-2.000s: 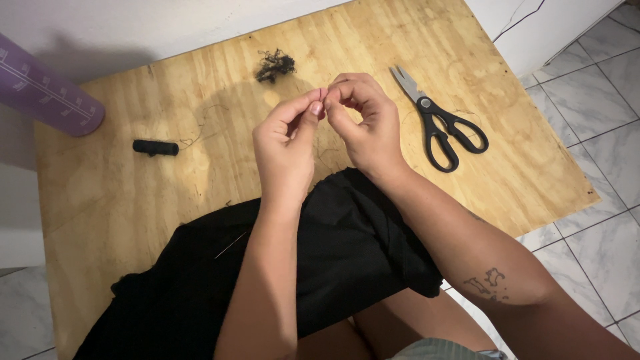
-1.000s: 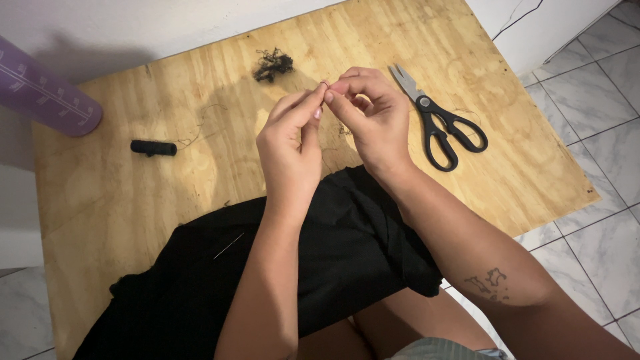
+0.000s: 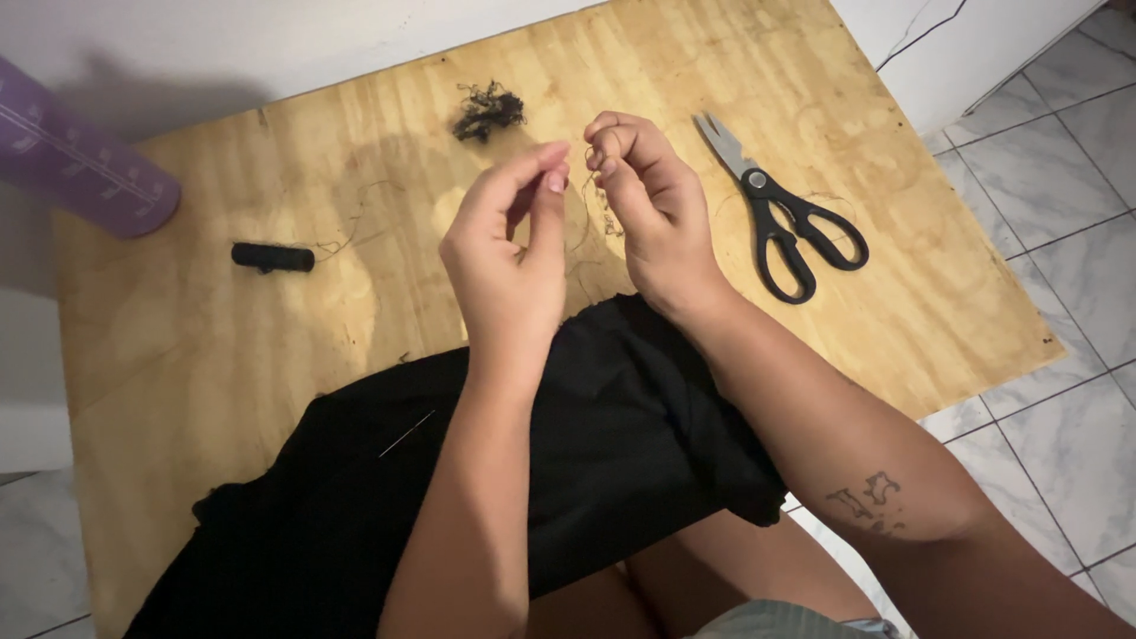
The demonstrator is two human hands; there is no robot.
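Note:
My right hand (image 3: 652,191) is raised above the wooden board, its thumb and fingers pinching a thin dark thread (image 3: 586,209) that loops at the fingertips and hangs down. Just left of it, my left hand (image 3: 515,240) has thumb and forefinger close together; whether thread is between them cannot be told. Black fabric (image 3: 612,426) lies over the board's near edge and my lap, under my forearms. On it, left of my left forearm, rests a sewing needle (image 3: 406,434). A spool of black thread (image 3: 272,257) lies farther left with a loose tail.
Scissors with black handles (image 3: 781,213) lie right of my right hand, blades pointing away. A tangle of black thread (image 3: 488,112) sits beyond my hands. A purple bottle (image 3: 133,191) stands at the left of the wooden tabletop (image 3: 941,328), which ends at a white wall behind.
My hands, whose fingertips met in the earlier frames, are now a little apart. The thread hanging from my right hand shows more plainly. Needle, spool and scissors have stayed put.

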